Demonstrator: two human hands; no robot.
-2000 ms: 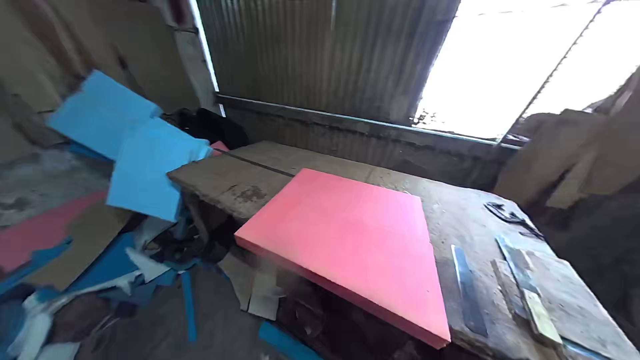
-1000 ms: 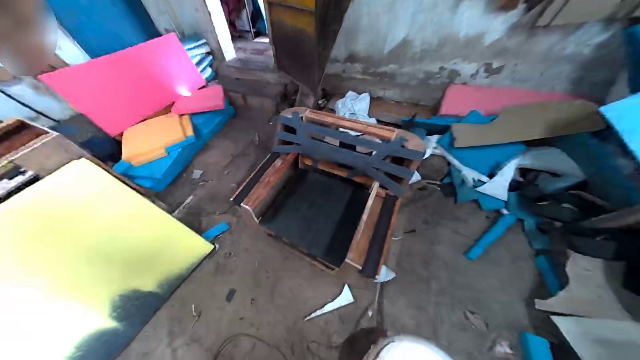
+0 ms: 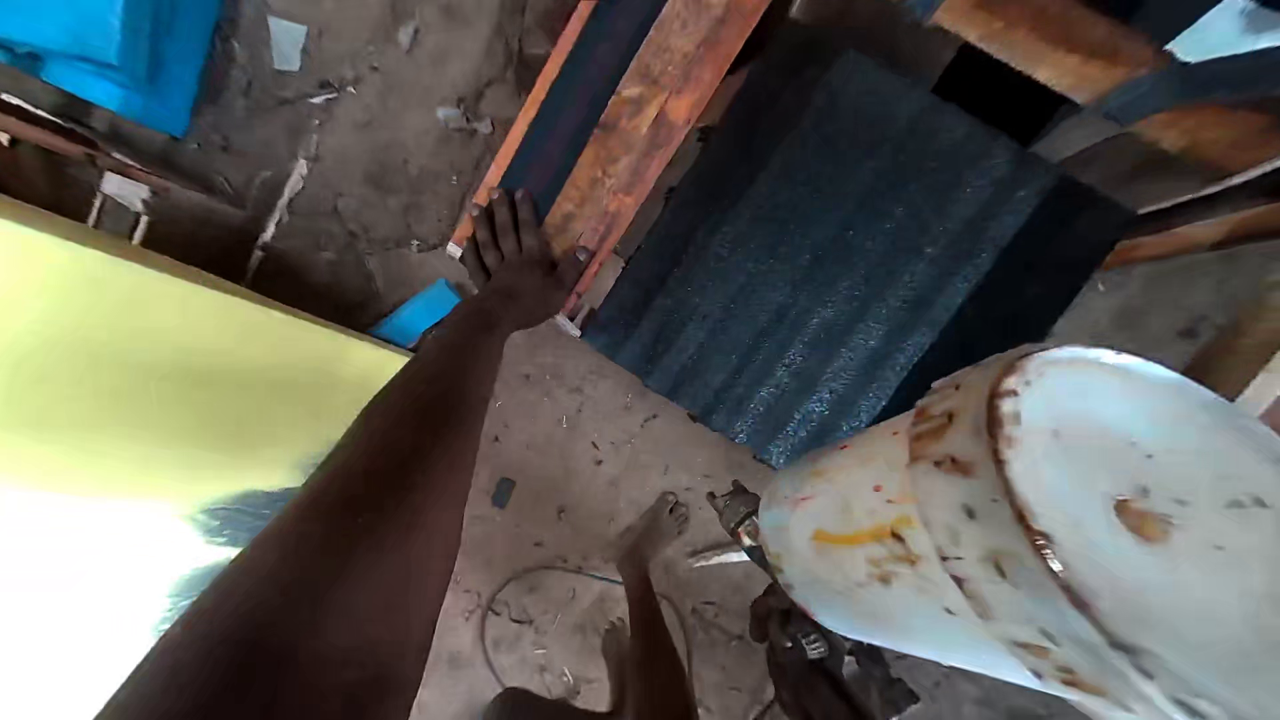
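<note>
My left hand (image 3: 522, 265) lies palm down, fingers spread, on the end of the wooden armrest (image 3: 640, 110) of a chair frame, which has a dark strip along it. At the lower right, my right hand (image 3: 795, 635) is partly hidden and appears closed round the handle of a spray gun (image 3: 740, 515). A white plastic container (image 3: 870, 530) with a stained lid, apparently the gun's cup, hides part of it. Dark sheet material (image 3: 830, 250) covers the chair's seat, just beyond the container.
A yellow foam sheet (image 3: 180, 370) lies at the left, with blue foam (image 3: 110, 60) above it and a small blue piece (image 3: 418, 312) beside its edge. My bare foot (image 3: 660, 525) stands on the dirty floor near a thin looped hose (image 3: 485, 620).
The view has turned from the bench to the chair frame and come much closer. My left hand now rests on the armrest; the white container shows far more fully than one second ago.
</note>
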